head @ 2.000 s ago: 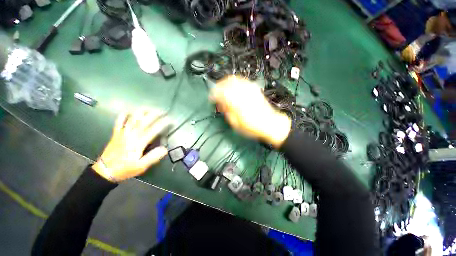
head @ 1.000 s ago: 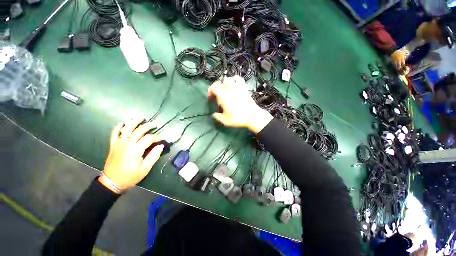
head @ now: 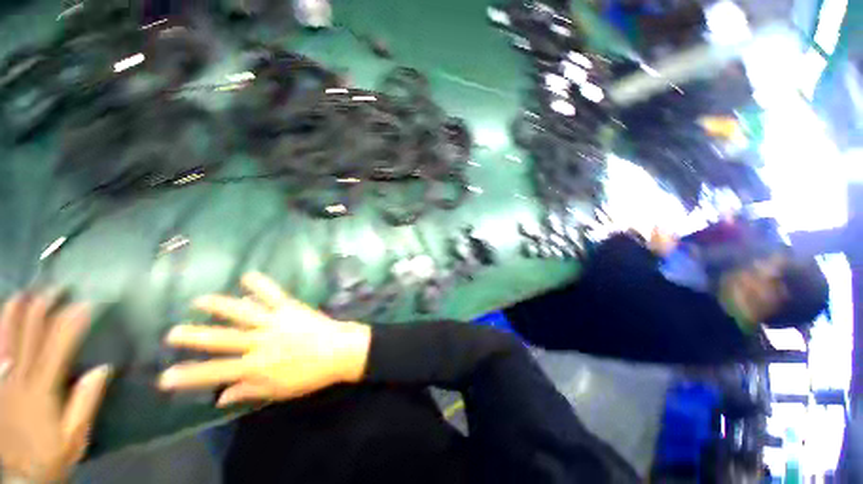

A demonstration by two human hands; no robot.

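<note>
The frame is strongly blurred. My right hand is spread palm down near the table's front edge, fingers apart, with nothing seen in it. My left hand is at the lower left, cut off by the frame's edge, fingers apart; no held thing shows. Antenna heads lie as pale and dark blurred blocks beyond my right hand, near the front edge. Heaps of black cable coils lie behind them. What lies under or between my hands is too blurred to tell.
The green table curves along its front edge. Another heap of black cables with white squares lies farther right. A person in dark clothing sits at the right. A blue bin stands below.
The view has swung to the right. My right hand has left the cable coils and is now spread near the front edge. A person at the right has come into view.
</note>
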